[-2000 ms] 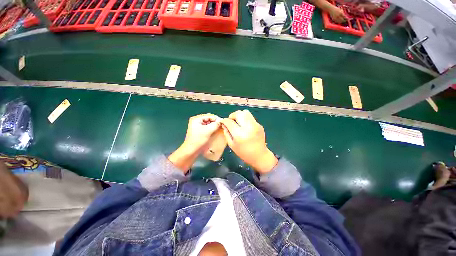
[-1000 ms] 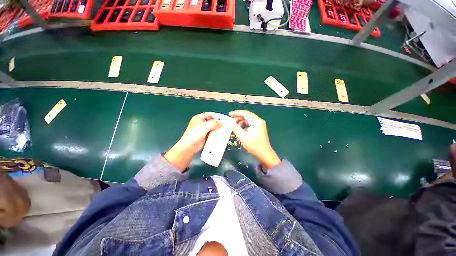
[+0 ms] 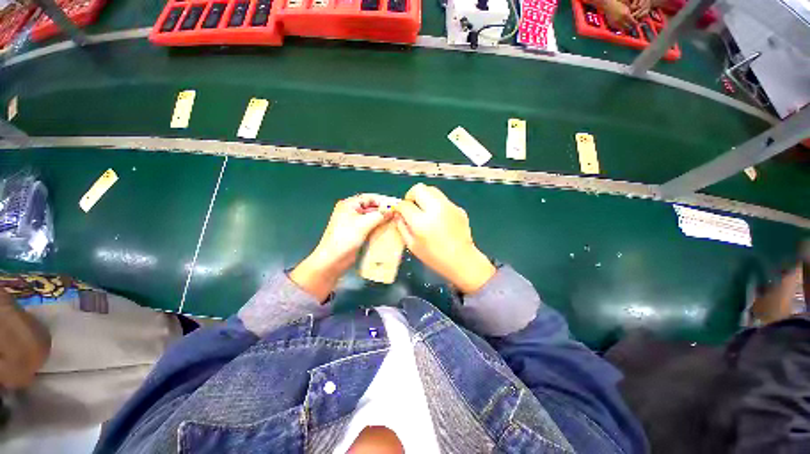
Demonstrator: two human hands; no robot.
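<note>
A pale yellow phone housing (image 3: 382, 254) is held over the green worktop (image 3: 275, 213), its lower end pointing towards my body with a small dark mark on it. My left hand (image 3: 345, 236) grips its upper left edge. My right hand (image 3: 437, 232) is at its upper right end, fingertips bent onto the top and meeting the left fingers. The fingers hide the upper end. Whether a small part is between the right fingertips cannot be told.
The edge rail (image 3: 355, 160) runs beyond my hands. Housings lie on the conveyor belt (image 3: 355, 97); another housing (image 3: 99, 190) and a clear plastic bag (image 3: 24, 217) lie left. Paper sheets (image 3: 713, 225) and tiny bits (image 3: 584, 257) lie right. Red trays (image 3: 351, 25) stand beyond; people sit both sides.
The housings on the belt have shifted left. My right hand has closed in over the housing's upper end, covering more of it and the loose bits seen beside it a second ago.
</note>
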